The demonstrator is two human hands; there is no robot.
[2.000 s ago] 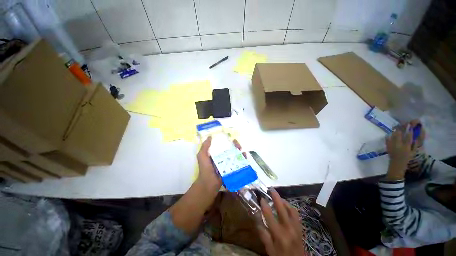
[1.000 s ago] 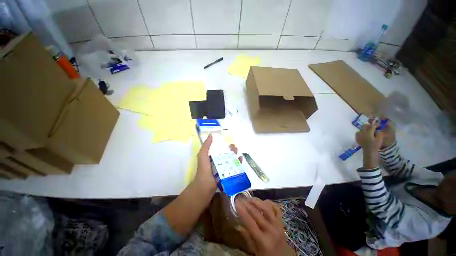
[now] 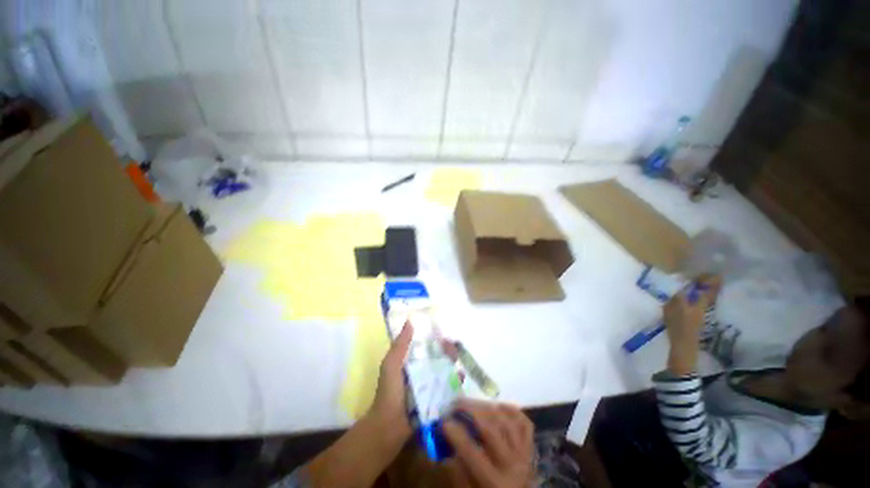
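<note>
A long white retail box [image 3: 426, 367] with blue ends is held tilted over the table's front edge. My left hand [image 3: 389, 381] grips it around its side, thumb on the printed face. My right hand [image 3: 494, 440] is at the box's lower blue end, its fingers bent over that end. The image is blurred, and whether a cable is under my right fingers cannot be told. A slim green-silver utility knife [image 3: 476, 370] lies on the table just right of the box.
An open small carton [image 3: 511, 250], flat cardboard [image 3: 625, 221], black phone case [image 3: 401, 252], yellow sheets [image 3: 310, 267] and a pen [image 3: 398, 182] lie on the table. Stacked cartons [image 3: 162, 295] stand left. A person in striped sleeves [image 3: 689, 419] handles blue-white boxes at right. A white strip [image 3: 582, 417] overhangs the edge.
The white coiled cable seen at the box's lower end no longer shows, and my right hand has closed in on that end. The view has tilted up, so the table sits lower.
</note>
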